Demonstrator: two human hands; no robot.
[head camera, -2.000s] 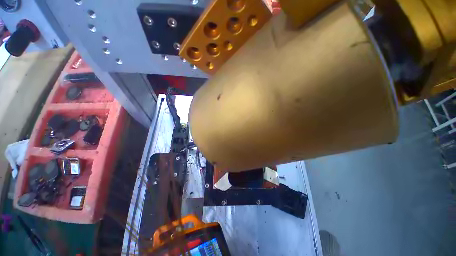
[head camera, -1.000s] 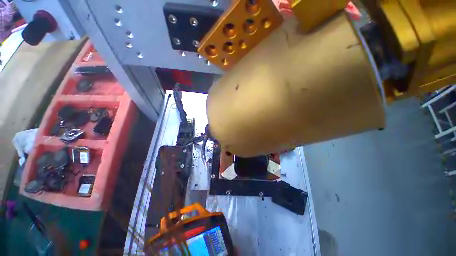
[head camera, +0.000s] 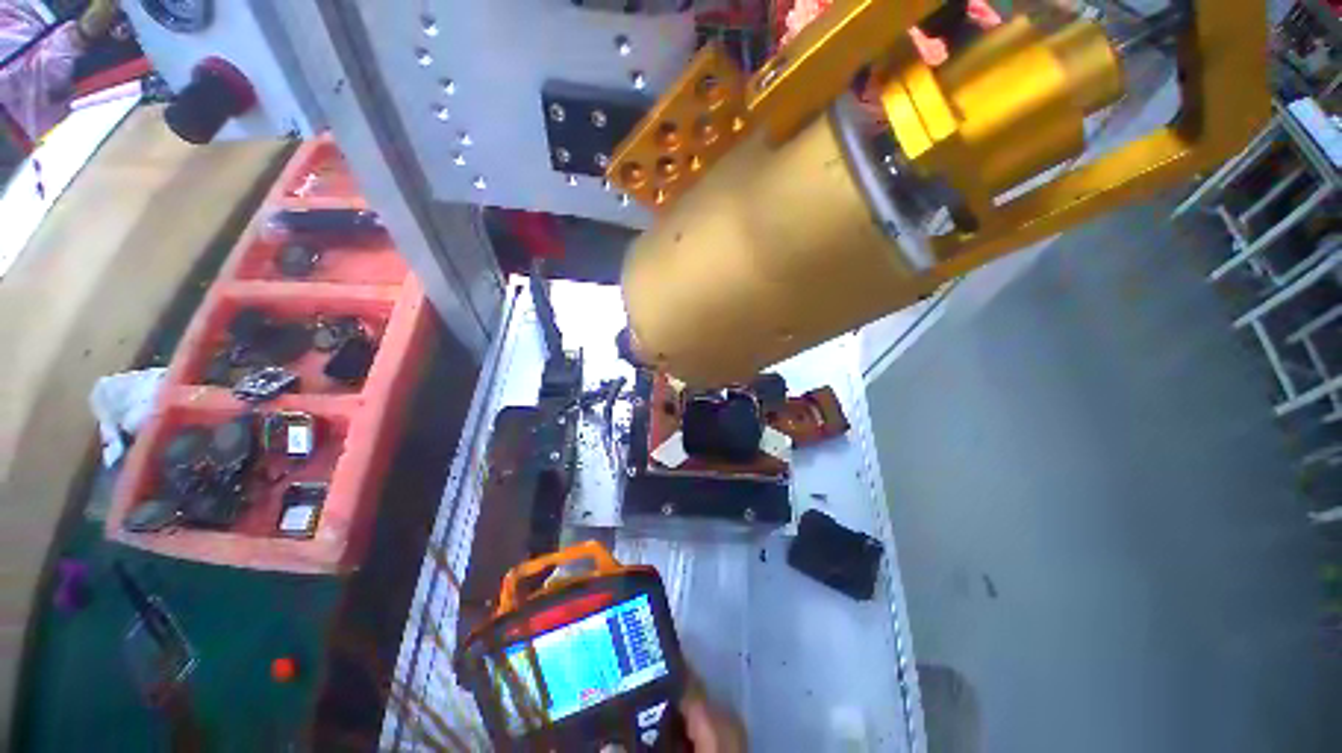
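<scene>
The teach pendant (head camera: 589, 662), with an orange top handle and lit screen, is upright at the bottom centre. A small part of a hand, apparently my right hand (head camera: 709, 727), is against its lower right edge; the rest is cut off by the frame. My left hand is not visible. The black rounded workpiece (head camera: 721, 427) sits in the brown-orange jig (head camera: 670, 405), between pale corner tabs. The jig rests on black blocks (head camera: 707, 500). The large matte gold cylinder (head camera: 780, 250) hangs just above and behind it. No nozzle tip can be made out.
A pink-red foam tray (head camera: 265, 547) of dark and silver parts lies left on the green mat (head camera: 353, 647). A loose black block (head camera: 836, 556) lies right of the jig. A long black assembly (head camera: 515, 500) stands left. White racks (head camera: 1280, 309) stand far right.
The view has drawn back and shifted, so more of the gold head shows. The jig's pose has changed, and a brown-orange arm now shows at its right. The pendant has risen in view, with fingers now visible.
</scene>
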